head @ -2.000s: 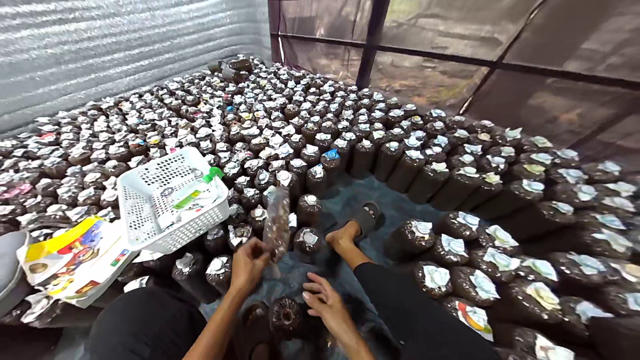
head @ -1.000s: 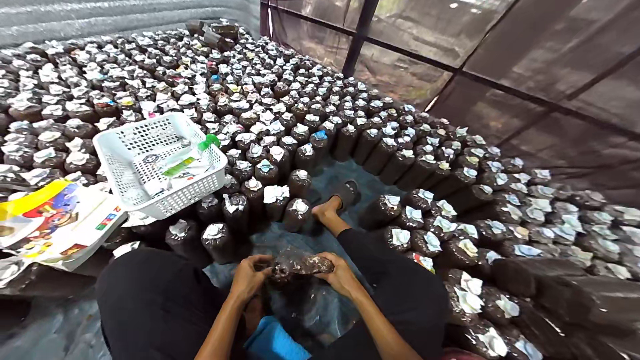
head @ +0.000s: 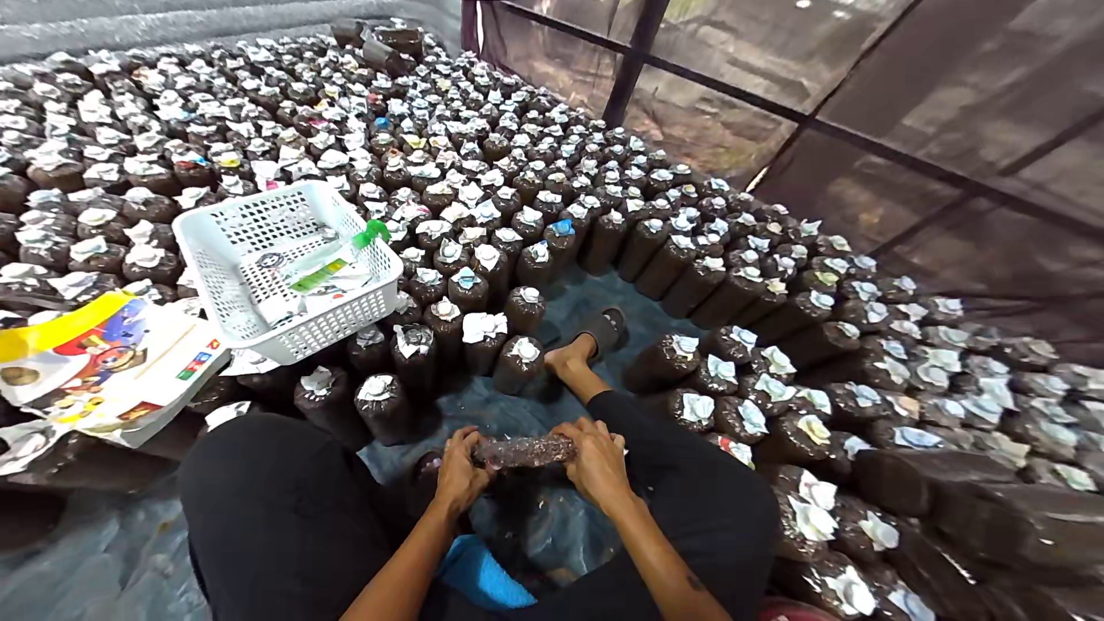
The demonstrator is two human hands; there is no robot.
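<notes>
Between my knees, my left hand [head: 463, 470] and my right hand [head: 597, 461] grip the two ends of a clear plastic bag of brown grainy material [head: 528, 452], held roughly level. Below it, partly hidden by my left hand, a dark bag [head: 423, 479] stands on the floor. A blue cloth [head: 487, 573] lies by my lap, between my forearms. Just beyond my hands stand dark filled bags [head: 519, 366] with white paper at their necks.
Rows of paper-topped bags [head: 690, 289] surround me. At the left, a white plastic basket [head: 336, 315] holds a green-headed spray bottle [head: 371, 233] and packets. Beside it lies a printed plastic package [head: 112, 366]. Several bags [head: 1026, 522] lie on their sides at the right. My sandalled foot [head: 601, 332] rests ahead.
Two seconds ago the clear bag hung upright at my left hand, with my right hand apart and empty. Now both hands hold it level.
</notes>
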